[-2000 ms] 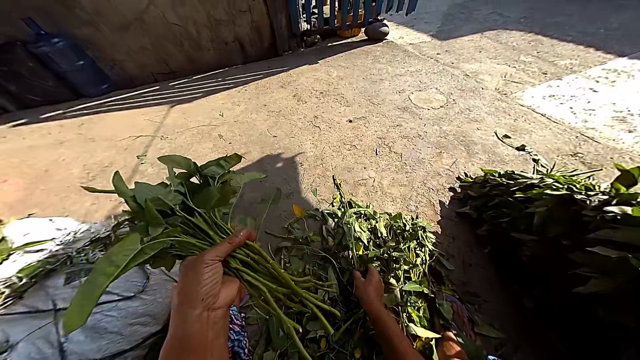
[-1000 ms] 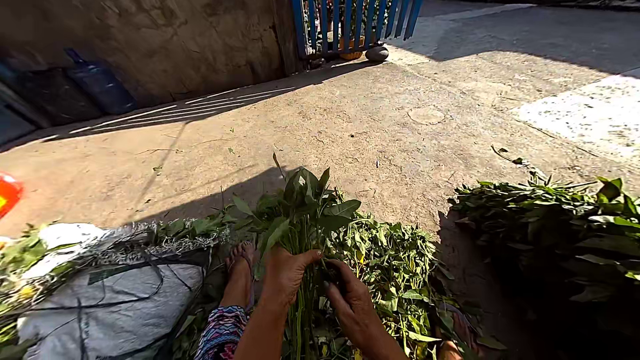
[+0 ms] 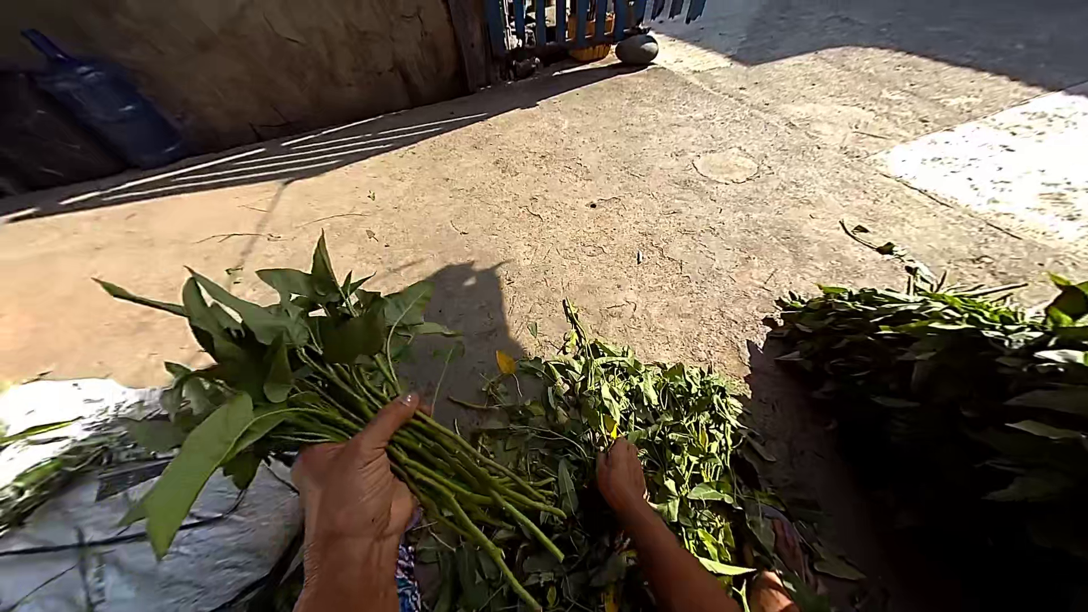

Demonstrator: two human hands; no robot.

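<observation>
My left hand is closed round a bunch of leafy green stems, whose broad leaves point up and to the left and whose bare stem ends point down to the right. My right hand reaches to the loose pile of green leaves and thin stems on the ground. Its fingers are partly hidden among the leaves, so whether they hold anything cannot be told. A yellow leaf lies at the pile's left edge.
A large stack of leafy greens stands at the right. A white sack with leaves on it lies at the lower left. Beyond the concrete ground are a blue water jug, a wall, a blue fence and a stone.
One second ago both hands were together at the bunch in the middle. Now my left hand has moved left with the bunch, tilting it, and my right hand has come away to the pile.
</observation>
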